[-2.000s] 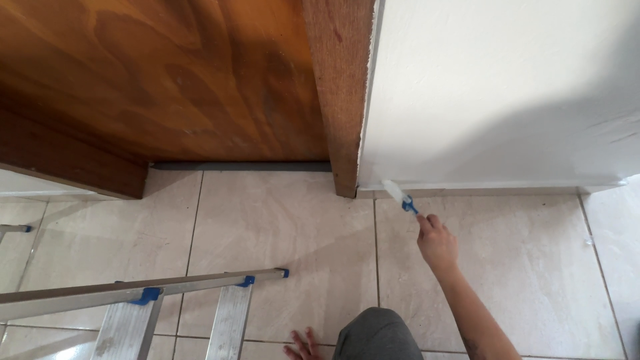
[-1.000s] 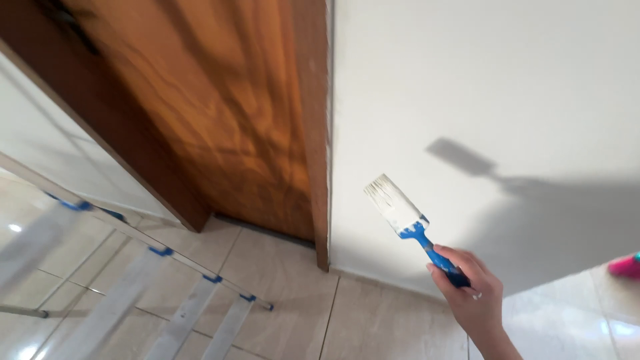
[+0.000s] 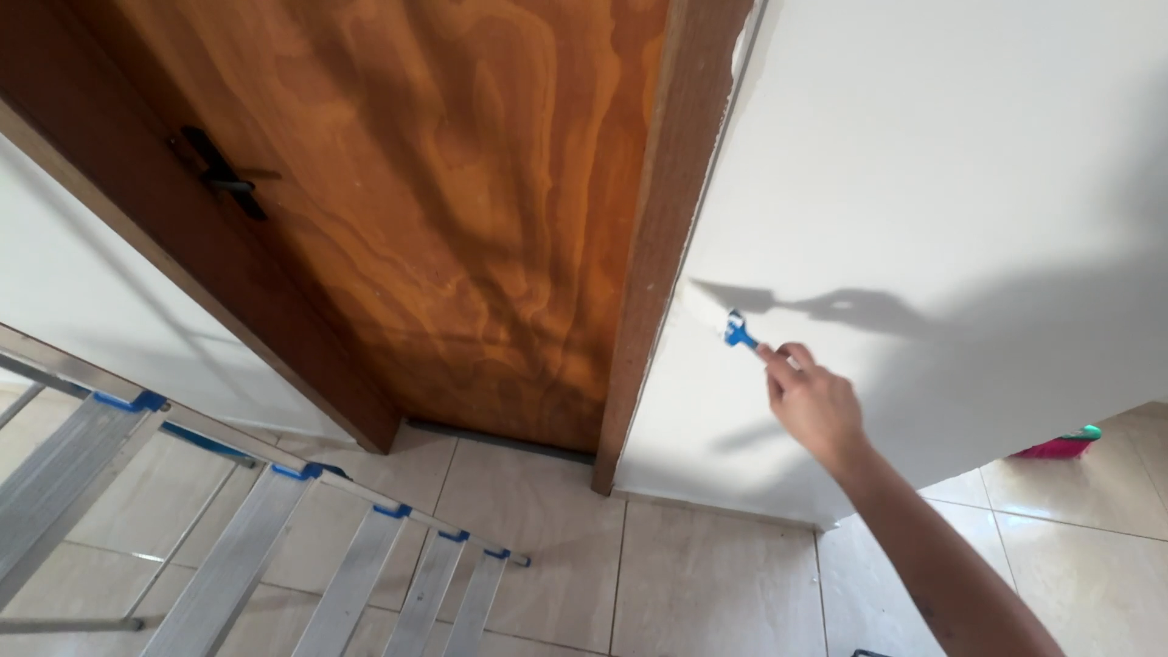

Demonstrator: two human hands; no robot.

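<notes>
My right hand (image 3: 815,401) grips the blue handle of a paintbrush (image 3: 741,330). The brush's white bristles lie against the white wall (image 3: 912,182), close to the edge of the wooden door frame (image 3: 650,246), and are hard to tell apart from the wall. White paint marks the blue part near the bristles. The shadow of the hand and brush falls on the wall just above them. My left hand is not in view.
An aluminium stepladder (image 3: 219,566) with blue plastic caps stands at the lower left, before the wooden door (image 3: 474,210) with its black handle (image 3: 224,173). A pink and green object (image 3: 1063,445) lies on the tiled floor beyond the wall's corner.
The brush was low by the wall's base, then raised with its bristles in plain sight; now they are at the wall beside the frame. The left hand has left the view, which has shifted upward.
</notes>
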